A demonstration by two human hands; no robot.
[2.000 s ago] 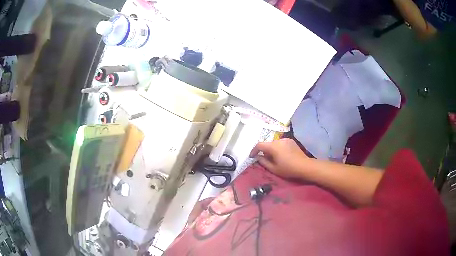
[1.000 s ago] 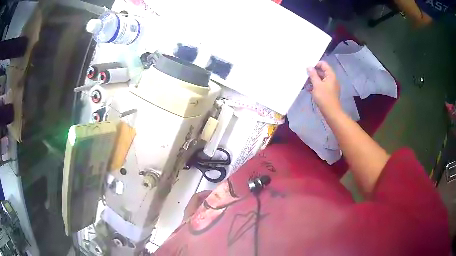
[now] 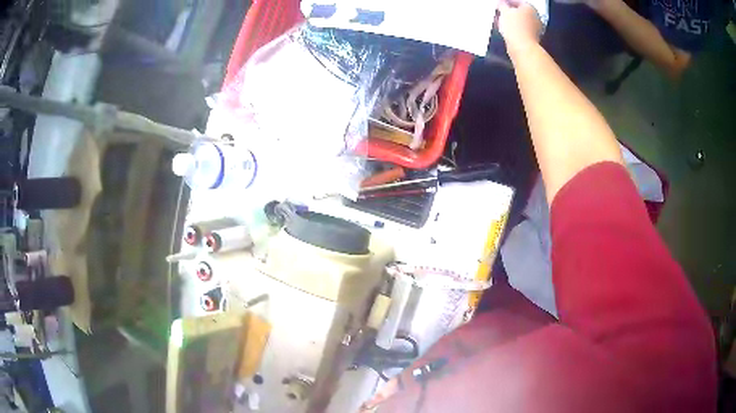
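The white spec sheet with two small dark pictures is at the top edge of the view, partly cut off, over the far part of the red basket. My right hand is at the sheet's right edge, with its fingers closed on it. My right arm is stretched far forward. My left hand is not visible. The cream sewing machine stands in front of me, and black-handled scissors lie beside it, partly hidden.
The basket holds pale strips and clear plastic. A water bottle and thread spools are left of the machine head. Pale cut pieces lie under my right arm. Another person's arm is at the top right.
My right hand has moved forward with the sheet, uncovering the red basket, its contents and tools on the table. The view has shifted, so the machine sits lower in it.
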